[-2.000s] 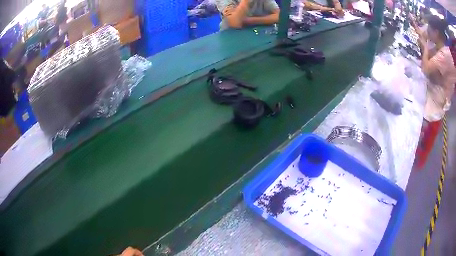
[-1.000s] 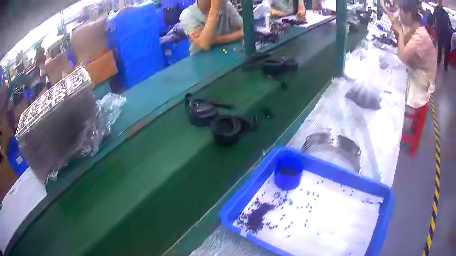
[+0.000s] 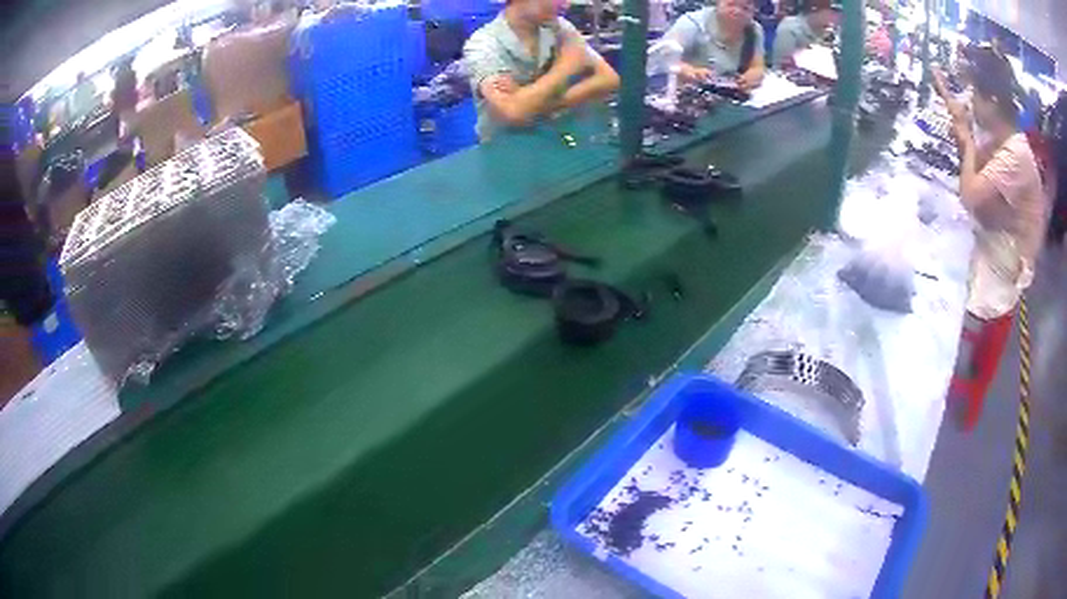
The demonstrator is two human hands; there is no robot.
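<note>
Neither of my hands is in view. A blue screw tray (image 3: 916, 515) with a white bottom lies on the bench at the lower right. Tiny black screws (image 3: 638, 521) are heaped at its left side and scattered over the lining. A small blue cup (image 3: 706, 442) stands in its far left corner. A stack of silver metal headbands (image 3: 804, 392) lies just beyond the tray. Black ear cups (image 3: 587, 310) lie as a headphone assembly on the green belt, with a second assembly (image 3: 700, 181) farther along it.
Stacked trays in clear plastic wrap (image 3: 176, 252) stand beyond the belt (image 3: 351, 433) at the left. Green posts (image 3: 845, 117) rise by the belt. A clear bag (image 3: 878, 281) lies on the bench. Several people sit or stand around the line, one at the right (image 3: 1006, 187).
The view has shifted. A thumb or finger at the bottom edge two seconds ago is gone. The person across the belt now has folded arms. Tray and headphone parts look unchanged in arrangement.
</note>
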